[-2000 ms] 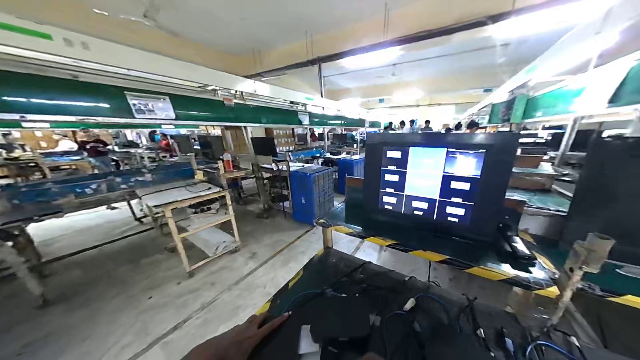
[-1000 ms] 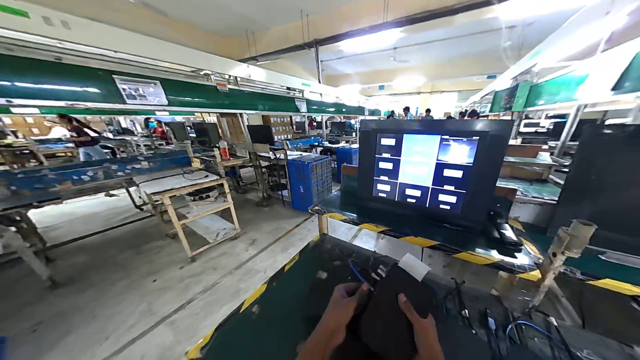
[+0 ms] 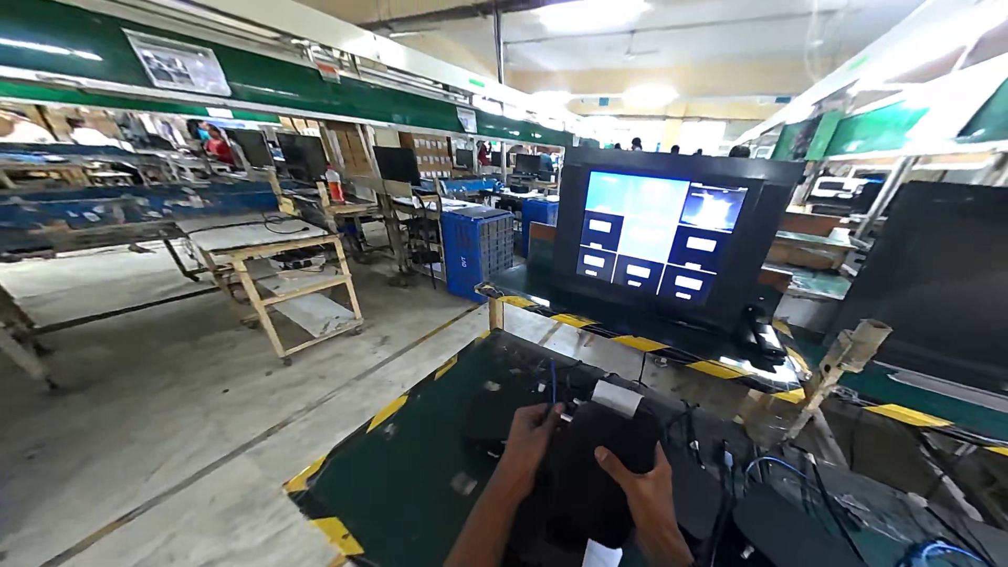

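Note:
A dark, flat electronic device (image 3: 602, 441) with a white label on its far edge is between my hands over the green bench. My right hand (image 3: 646, 488) grips its right side, the thumb on top. My left hand (image 3: 531, 445) is at its far left edge, fingers pinching a cable connector by a thin blue cable (image 3: 553, 382). Whether the connector sits in a port is too small to tell. Another dark device lies partly hidden left of and behind my left hand. A white paper piece (image 3: 602, 554) shows below the device.
Loose black and blue cables and more dark devices (image 3: 787, 524) lie at the right of the bench. Beyond stands a monitor (image 3: 654, 236) with a tiled picture. Yellow-black tape marks the bench edge (image 3: 386, 412). A wooden cart (image 3: 303, 346) and blue crates (image 3: 472, 252) stand at the left.
Two seconds ago only my left hand showed clearly, low at the bench's edge. Since then both hands have come onto the device. The top-left tiles on the monitor have turned light blue.

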